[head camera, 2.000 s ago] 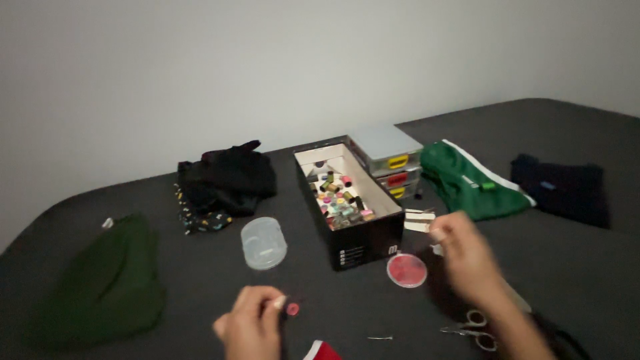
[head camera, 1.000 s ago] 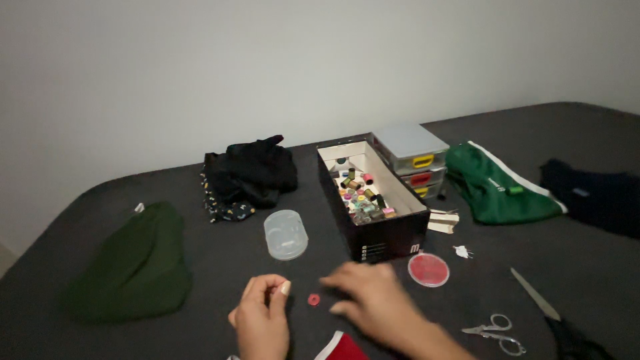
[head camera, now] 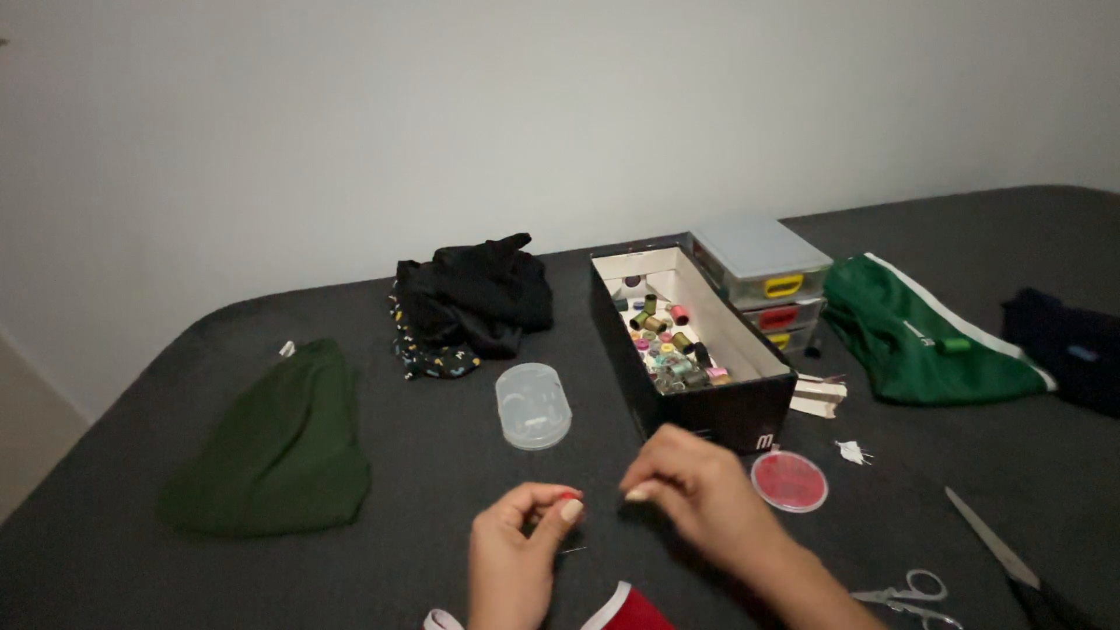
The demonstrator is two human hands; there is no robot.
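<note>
My left hand point(head camera: 522, 549) pinches a small round red object point(head camera: 570, 495), which looks like a bobbin, between thumb and index finger. Just right of it is my right hand point(head camera: 691, 490), thumb and fingertips pinched together; whether they hold thread is not visible. A thin needle-like piece point(head camera: 573, 549) shows beside my left thumb. Red cloth with white edging point(head camera: 632, 608) lies below the hands. Beyond my right hand stands a black cardboard box point(head camera: 717, 416) with several thread spools point(head camera: 682, 343). A round red-filled clear case point(head camera: 789, 481) lies beside my right wrist.
An oval clear plastic container point(head camera: 534, 407) sits beyond my left hand. Small scissors point(head camera: 910, 599) and larger scissors point(head camera: 993, 538) lie at right. Dark green cloth point(head camera: 280, 446), black clothing point(head camera: 477, 297), a small drawer unit point(head camera: 761, 254), green cloth point(head camera: 919, 350) and navy cloth point(head camera: 1067, 341) surround the work area.
The red object lay on the dark surface between my hands a second ago; my left fingers now hold it. My right hand's fingers, spread and blurred then, are now pinched together.
</note>
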